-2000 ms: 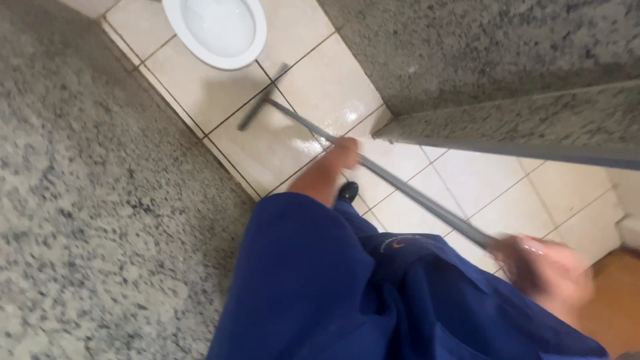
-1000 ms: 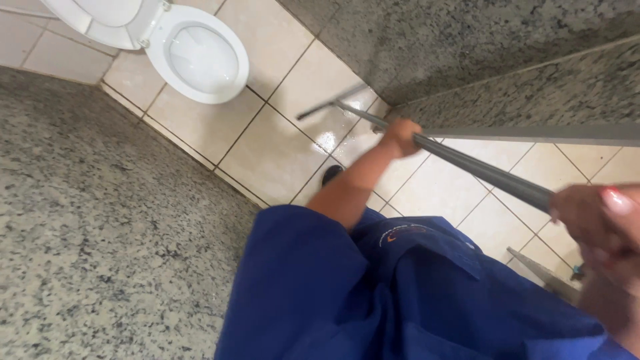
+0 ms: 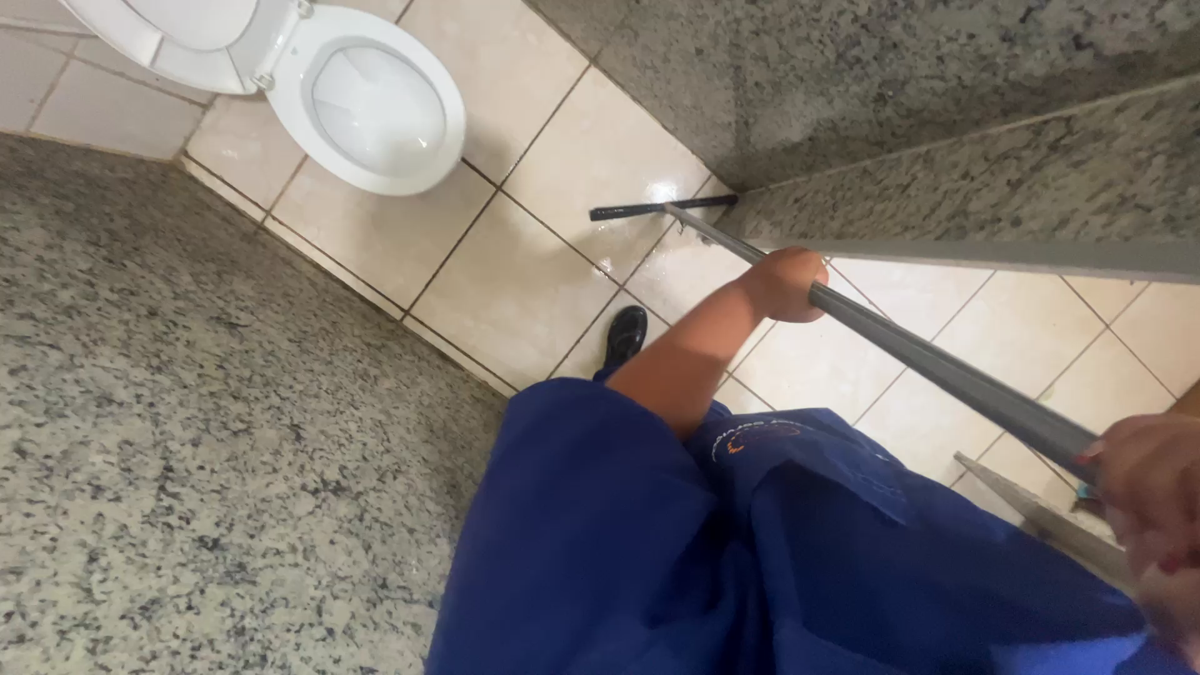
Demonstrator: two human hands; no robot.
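A floor squeegee with a long grey handle point(image 3: 947, 366) runs diagonally across the view. Its black blade point(image 3: 623, 211) lies on the wet tile floor, one end by the foot of the right granite partition. My left hand point(image 3: 792, 284) is closed around the lower part of the handle. Near the right edge, my right hand point(image 3: 1153, 506) grips the upper end and is partly cut off by the frame. A white toilet bowl point(image 3: 375, 103) with its lid and seat raised stands to the left of the blade.
Granite partitions rise on the left point(image 3: 216, 403) and the right point(image 3: 900, 84). My black shoe point(image 3: 626, 333) stands on the light floor tiles point(image 3: 525, 291). At lower right is the edge of a pale panel point(image 3: 1022, 502), with a small unclear object beyond it.
The squeegee blade has moved away from the floor before the toilet to the foot of the right partition. Both hands have stayed on the handle. The view has shifted, showing more of the toilet.
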